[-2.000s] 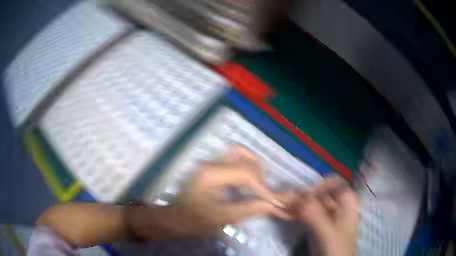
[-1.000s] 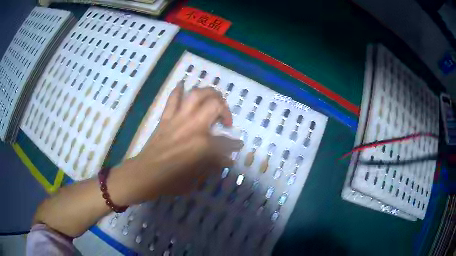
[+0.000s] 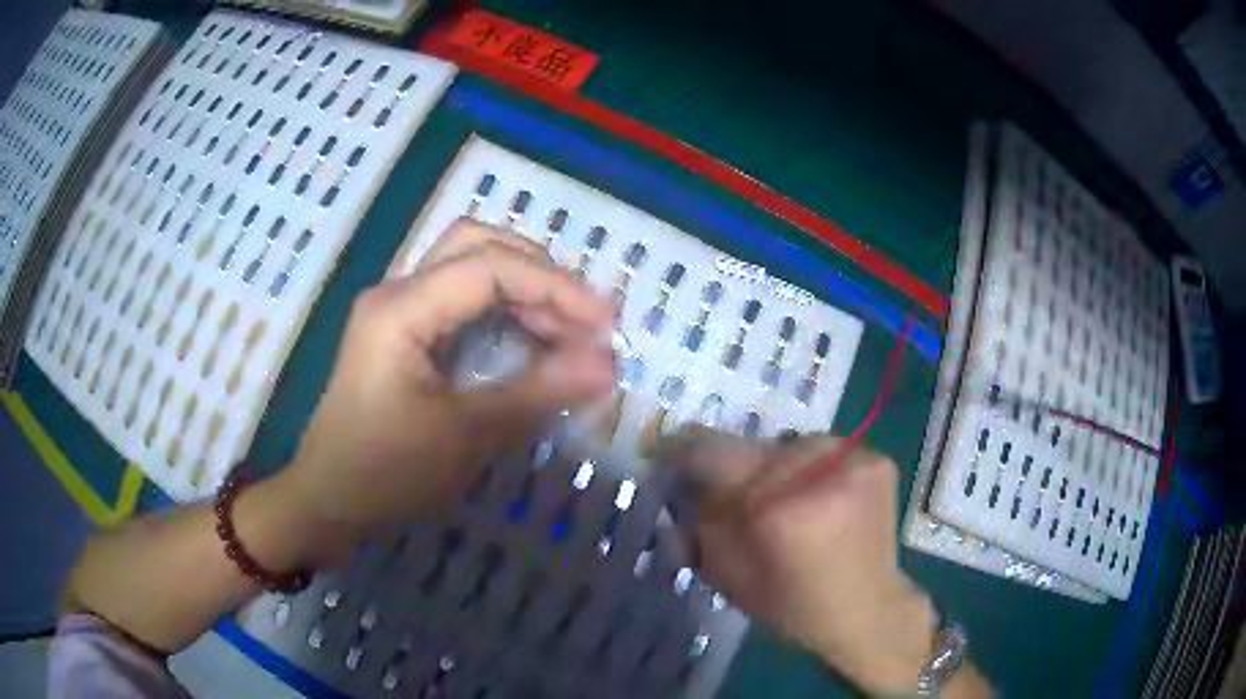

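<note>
The white slotted tray [image 3: 820,321] lies in the centre, with rows of small silvery and dark metal components [image 3: 626,494]. My left hand [image 3: 458,382] is above its middle, fingers curled and thumb and fingertips close together. They are blurred, so I cannot tell if a component is between them. My right hand [image 3: 806,533] is over the tray's right side, its fingers closed around a blurred wired pen tool that they mostly hide. The red lead [image 3: 895,376] rises from this hand. The fingertips of both hands are close together.
White trays with dark parts and tan slots [image 3: 260,178] lie at the left. Stacked white trays [image 3: 957,533] lie at the right, with a small meter-like device [image 3: 1196,328] beyond. A red label [image 3: 523,51] is at the far side. The green mat carries red, blue and yellow tape.
My right hand has come into view from out of the picture, with the red lead. My left hand has moved slightly left and turned, its fingers now curled towards my right hand.
</note>
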